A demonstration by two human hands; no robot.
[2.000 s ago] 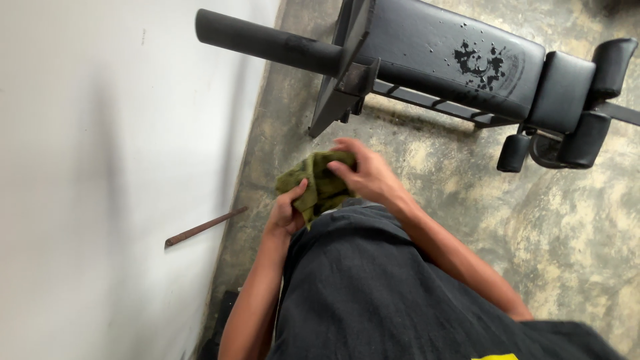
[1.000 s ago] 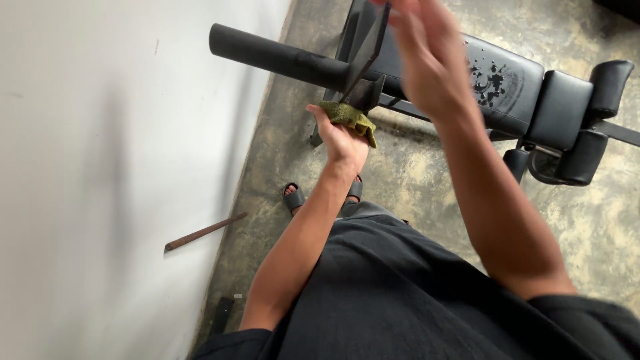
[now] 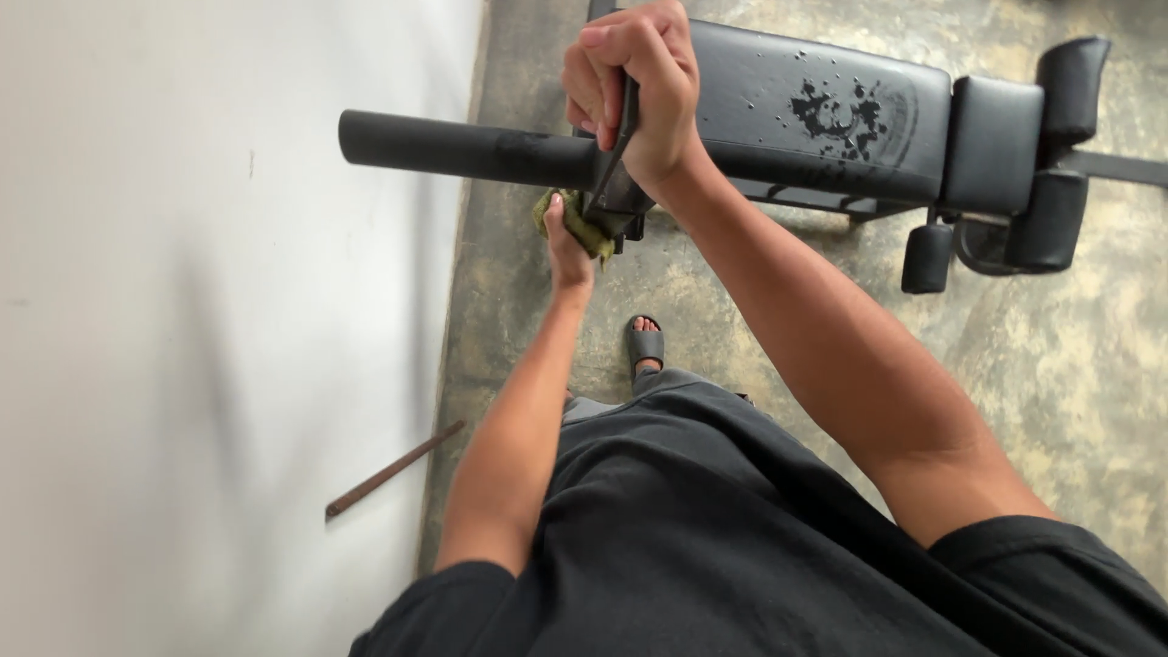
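My left hand [image 3: 568, 246] holds a crumpled olive-green cloth [image 3: 584, 228] against the lower side of the rack's metal upright, just under the black round bar [image 3: 456, 146]. Higher up, my right hand [image 3: 643, 91] is closed around the edge of the flat black metal upright [image 3: 613, 173], its fingers curled over the near side. The bar sticks out to the left from this upright and carries a darker patch that looks wet. Behind my right hand lies a black padded weight bench [image 3: 757, 109], with a worn or wet patch and droplets on its pad.
A white wall [image 3: 228, 319] runs along the left, with a rusty brown rod [image 3: 392, 470] leaning near its base. The bench's seat pad [image 3: 993, 146] and foam rollers [image 3: 929, 258] are at the right. My sandalled foot [image 3: 646, 345] stands on the mottled concrete floor [image 3: 821, 319].
Both hands were on the cloth near my waist two seconds ago. My left hand has carried it forward to the upright's underside, and my right hand has closed on the upright.
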